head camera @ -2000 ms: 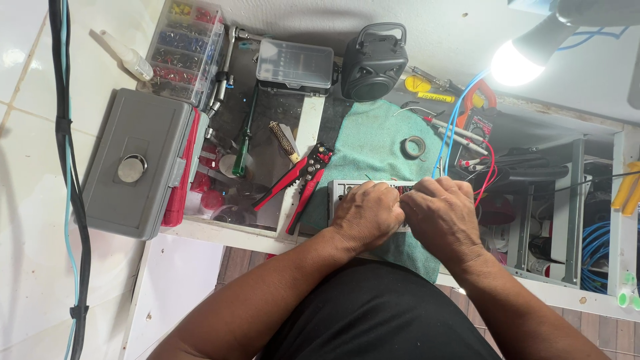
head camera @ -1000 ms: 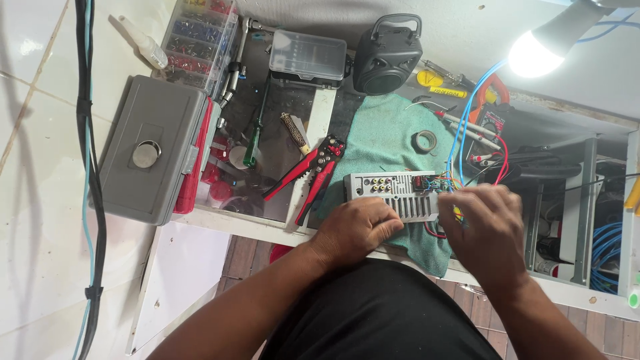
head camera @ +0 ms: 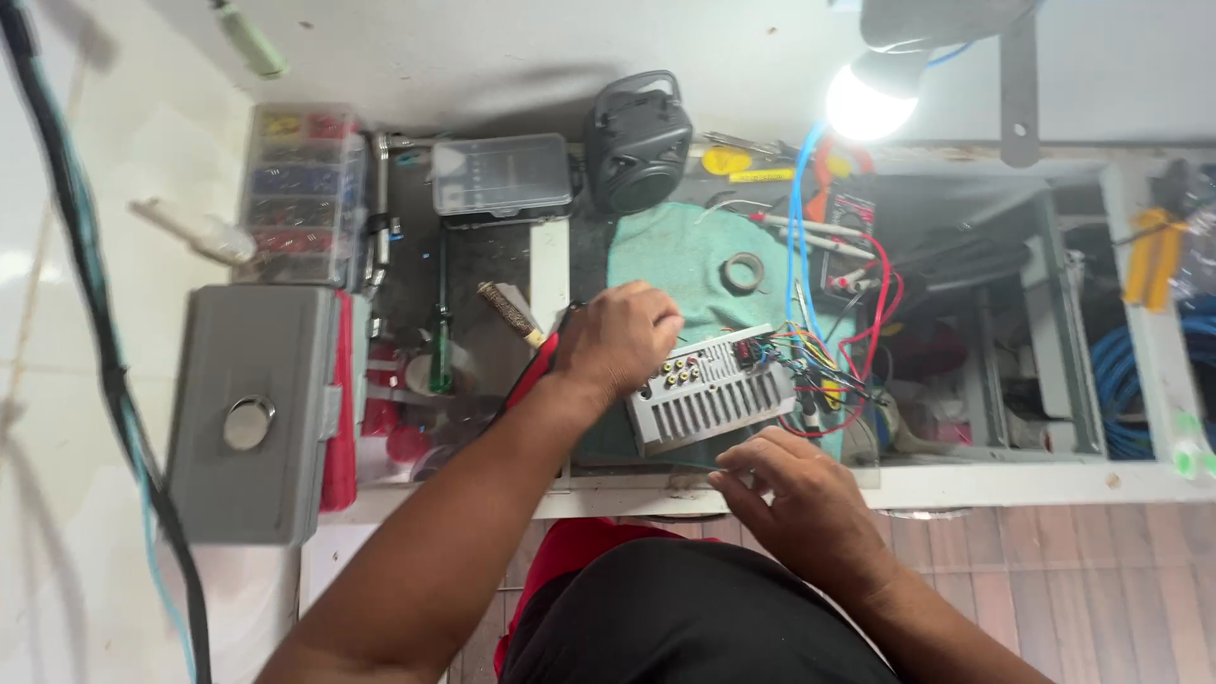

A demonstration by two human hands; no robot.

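Note:
A silver car stereo unit [head camera: 717, 391] with RCA jacks and a finned back lies tilted on a green cloth [head camera: 665, 256]. Colored wires [head camera: 822, 366] run from its right end. My left hand [head camera: 622, 337] is at the unit's upper left corner, over the red and black wire stripper [head camera: 532, 370]; its fingers are curled, and whether they hold anything is hidden. Below the unit's lower right edge is my right hand [head camera: 784, 484], fingers bent, with a thin wire near the fingertips. A roll of tape [head camera: 742, 273] rests on the cloth.
A gray toolbox [head camera: 252, 408], a compartment organizer [head camera: 299, 199], a green screwdriver [head camera: 441, 351] and a folding knife [head camera: 513, 313] are to the left. Behind stand a clear-lidded case [head camera: 502, 176] and a black speaker [head camera: 638, 142]. A lit bulb [head camera: 874, 95] hangs above multimeter leads [head camera: 817, 228].
My hands were together over the stereo unit and have moved apart. The left hand has gone left to the wire stripper, and the right hand has dropped below the unit, which is now tilted.

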